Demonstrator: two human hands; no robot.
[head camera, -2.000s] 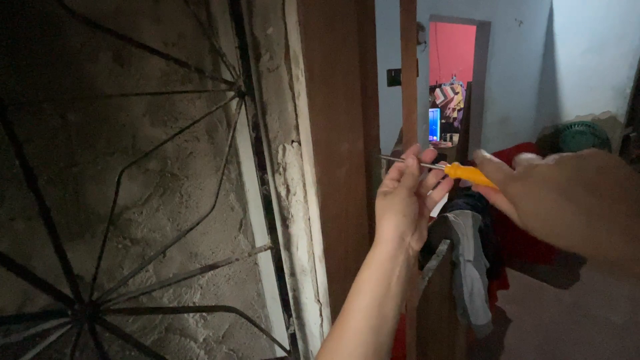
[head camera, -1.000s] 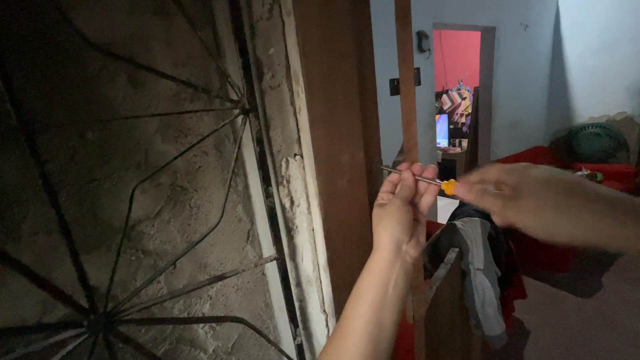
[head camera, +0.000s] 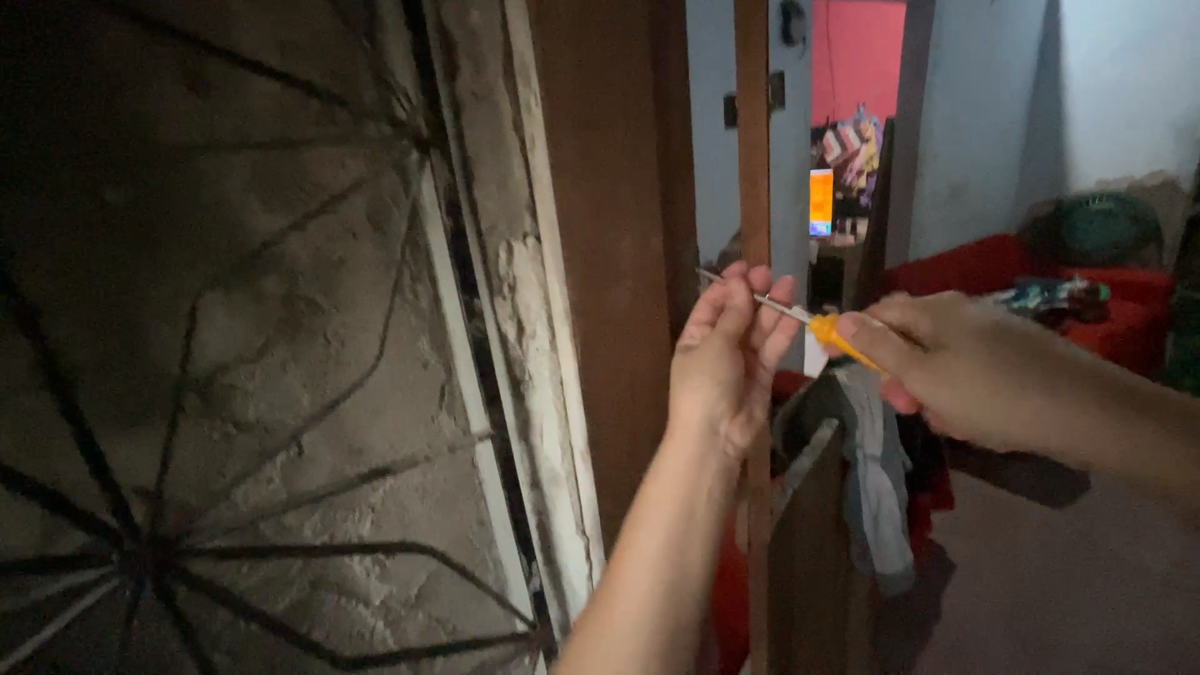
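Note:
A screwdriver with a yellow handle (head camera: 839, 339) and a thin metal shaft points left toward the brown wooden door frame (head camera: 609, 234). My right hand (head camera: 947, 366) is closed around the handle. My left hand (head camera: 731, 347) pinches the shaft between thumb and fingers, near the tip, with its other fingers partly spread. The tip is at the inner edge of the frame; whether it touches a screw there cannot be made out. A narrow upright wooden edge (head camera: 753, 141) stands just behind my left fingers.
At the left, a black metal grille (head camera: 145, 558) stands before a rough plastered wall. Grey cloth (head camera: 877, 487) hangs over a wooden panel (head camera: 816, 572) below my hands. Red seating (head camera: 1116, 319) and a green round basket-like object (head camera: 1111, 230) are at the right; a lit screen (head camera: 820, 202) shows through the far doorway.
Over the yellow handle, my right hand has shifted its grip, its fingers blurred one second ago and now closed on it. My left hand keeps its hold on the shaft.

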